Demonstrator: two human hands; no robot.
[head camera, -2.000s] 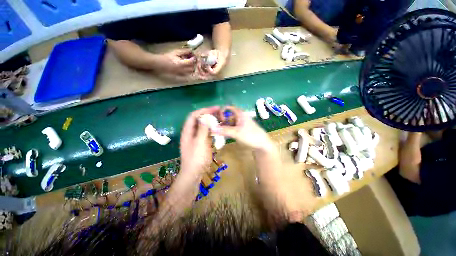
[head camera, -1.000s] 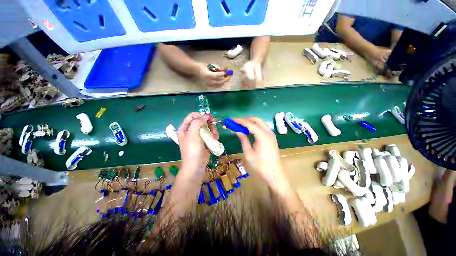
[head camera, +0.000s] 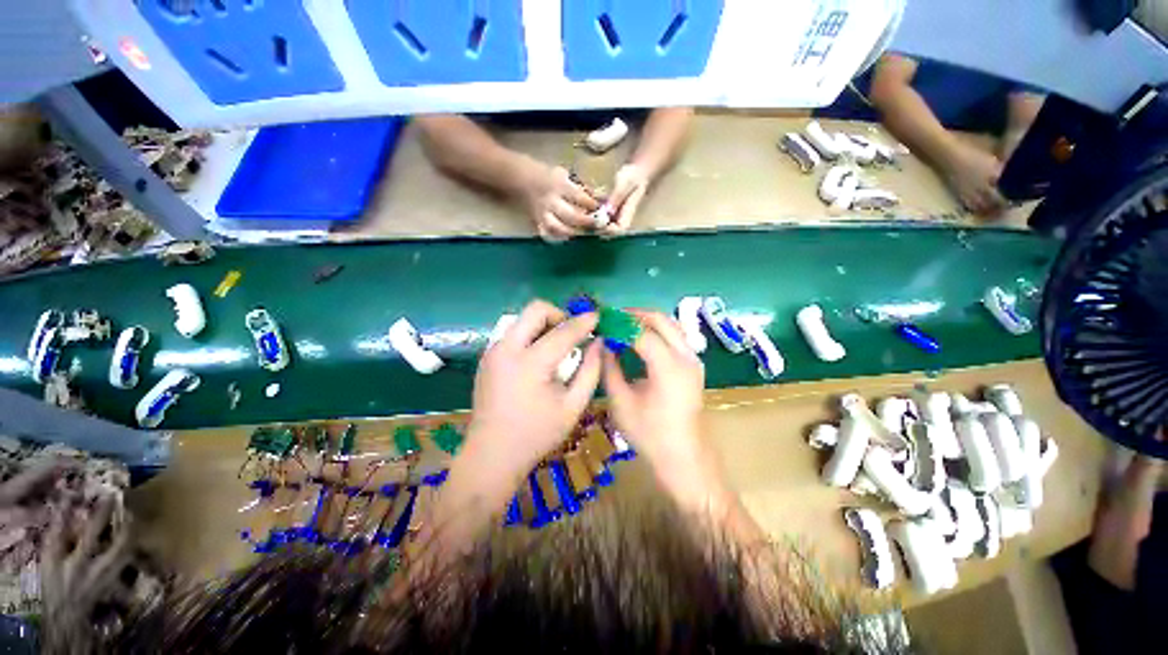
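Observation:
My left hand (head camera: 532, 374) holds a white plastic housing (head camera: 570, 363), mostly hidden by the fingers, over the near part of the belt. My right hand (head camera: 660, 374) grips a green circuit board (head camera: 620, 325) at the housing. Blue of a battery cell (head camera: 582, 306) shows between my hands. Battery-and-board assemblies (head camera: 397, 499) lie in a row on the near bench edge, boards toward the belt. Empty white housings (head camera: 941, 467) are heaped on the bench at the right.
The green conveyor belt (head camera: 461, 280) carries spaced housings, some with blue inside, and a loose blue cell (head camera: 917, 337). Across it are another person's hands (head camera: 585, 209) and a blue tray (head camera: 308, 172). A power strip (head camera: 512, 51) hangs overhead; a fan (head camera: 1114, 294) stands right.
My hands have come together; the blue cell and the board, earlier apart from the housing, are now at it between my fingers. Housings on the belt have shifted left. The person opposite has brought both hands together.

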